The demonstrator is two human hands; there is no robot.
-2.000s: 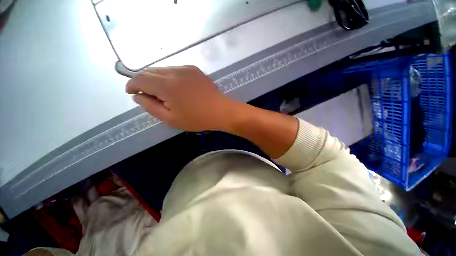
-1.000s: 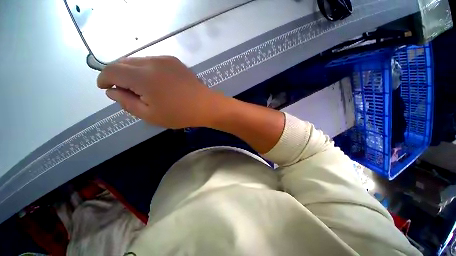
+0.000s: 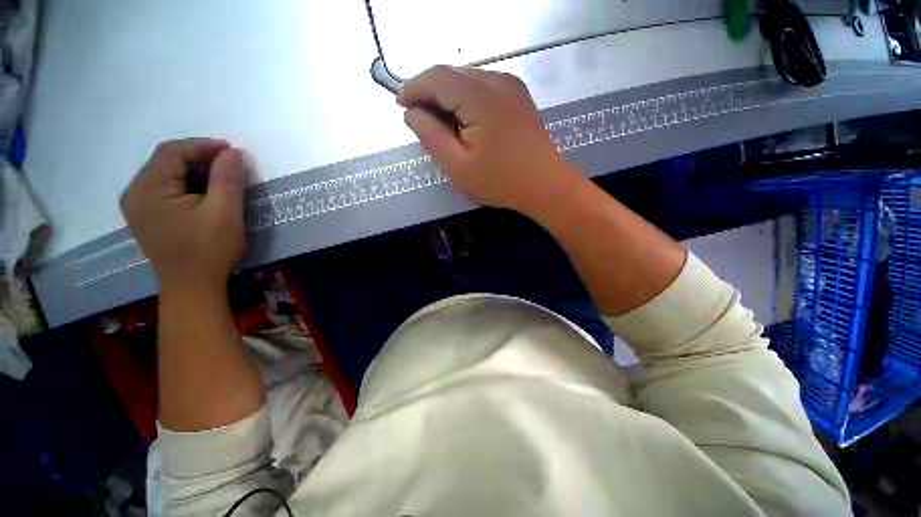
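My left hand (image 3: 192, 207) is over the front edge of the white table (image 3: 263, 91), fingers curled in and thumb against the index finger. My right hand (image 3: 490, 136) is curled on the front edge of the machine bed (image 3: 586, 30), its fingertips beside the grey rounded corner piece (image 3: 384, 75). No thing shows in either hand, though the insides of both are partly hidden. A grey ruler strip (image 3: 353, 190) runs along the table's front edge between and beyond the hands. No cloth lies under the hands.
Black-handled scissors (image 3: 796, 45) and a green handle (image 3: 739, 15) lie at the upper right. A blue plastic crate (image 3: 838, 303) stands at the lower right. Greyish cloth (image 3: 303, 404) lies below the table, and pale cloth (image 3: 20, 217) hangs at the far left.
My left hand has come into view at the left table edge. The camera view has shifted left, so the table and crate appear further right. My right hand stays curled beside the corner piece.
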